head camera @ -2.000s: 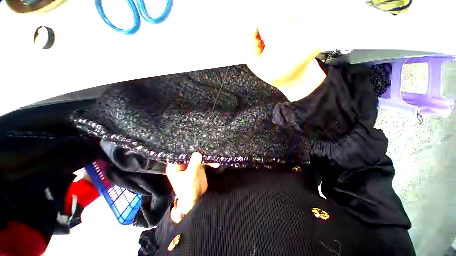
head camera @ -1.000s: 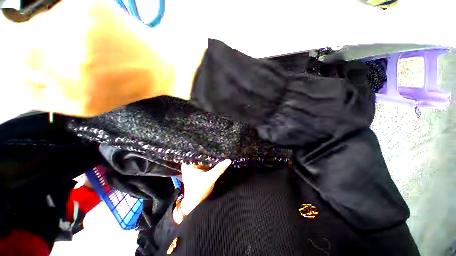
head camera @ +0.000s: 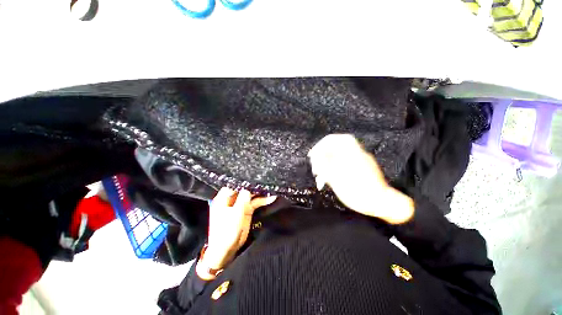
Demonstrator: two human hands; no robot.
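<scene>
The dark speckled tweed garment [head camera: 246, 129] lies across my lap at the table's edge. A braid trim [head camera: 179, 160] with white flecks runs along its near edge. My left hand [head camera: 231, 224] holds that edge between thumb and fingers, with plain dark lining [head camera: 166, 174] beside it on the left. My right hand [head camera: 351, 175] is over the garment near the trim, right of my left hand, fingers curled down. No needle or thread can be made out at its fingertips.
The white table [head camera: 296, 46] bears blue scissor handles [head camera: 200, 8], a small ring [head camera: 85, 8] and a yellow-and-black striped packet [head camera: 516, 19]. A purple stool [head camera: 524, 138] is at the right. A blue basket [head camera: 138, 224] and a person's red-and-dark clothing [head camera: 18, 271] are at lower left.
My right hand swept out to the upper left over the table, blurred, and has come back down to the garment's edge. My left hand stays on the edge. The view has shifted slightly.
</scene>
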